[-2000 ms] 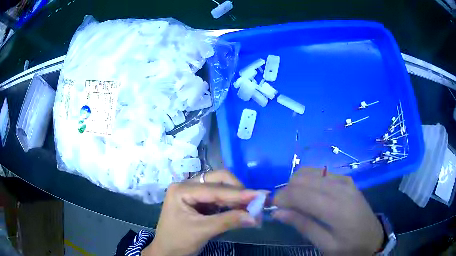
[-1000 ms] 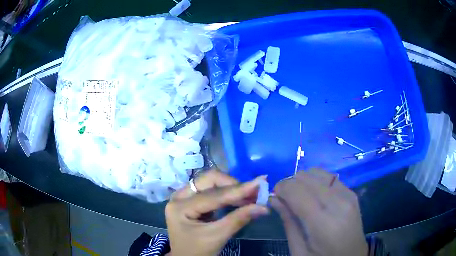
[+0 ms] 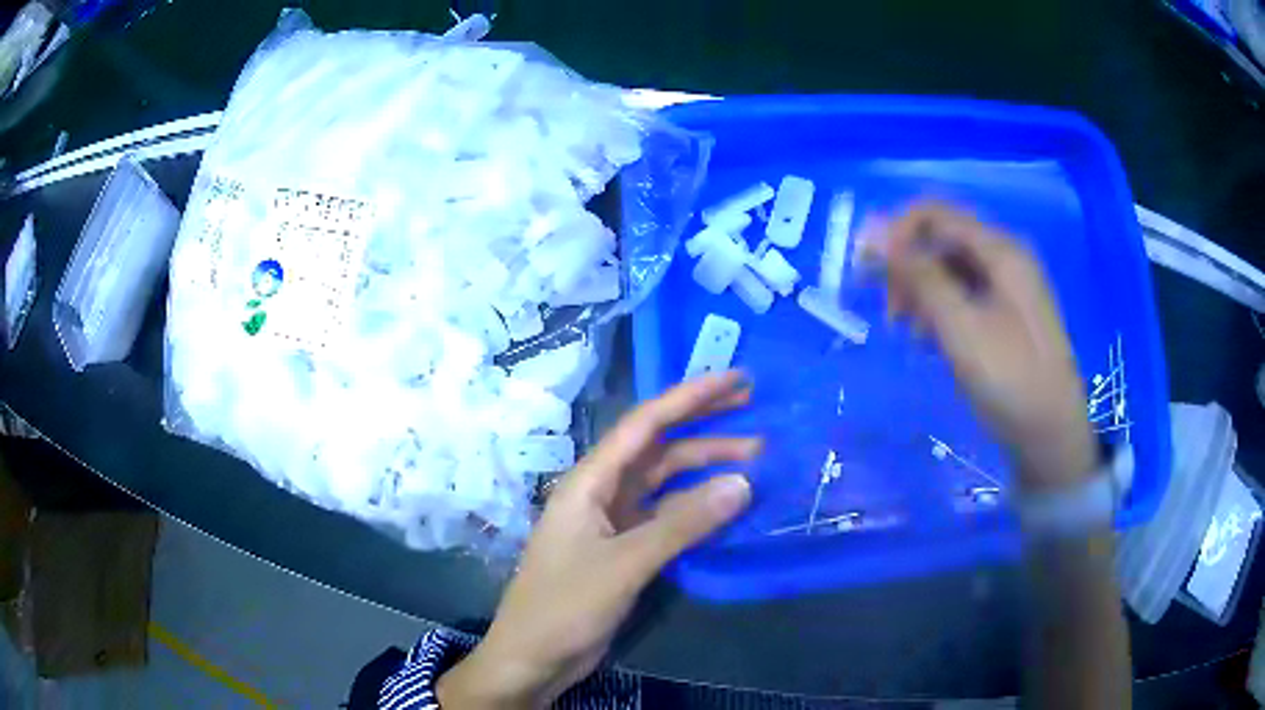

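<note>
My left hand (image 3: pixel 652 486) is open and empty, fingers apart, over the front left edge of the blue tray (image 3: pixel 832 555). A white housing (image 3: pixel 715 347) lies just beyond its fingertips. My right hand (image 3: pixel 971 298) is blurred over the tray's far middle. A long, blurred white piece (image 3: pixel 837 243) is just left of its fingertips; I cannot tell if it is held or loose. Several white housings (image 3: pixel 791 211) lie in the tray's far left part. Thin stems with small white collars (image 3: pixel 828 472) lie in the front part, more (image 3: pixel 1110 388) at the right edge, partly hidden by my right arm.
A large clear bag of white housings (image 3: pixel 402 278) stands left of the tray, its plastic edge over the tray's rim. A clear pack (image 3: pixel 118 264) lies at far left, and clear sleeves (image 3: pixel 1179 513) at right. A green belt (image 3: pixel 860 49) runs behind, with a white piece (image 3: pixel 469 28).
My hands have parted. The left one has opened and no longer holds the white housing. The right one has moved up and right over the tray. A blurred white piece now shows beside its fingers.
</note>
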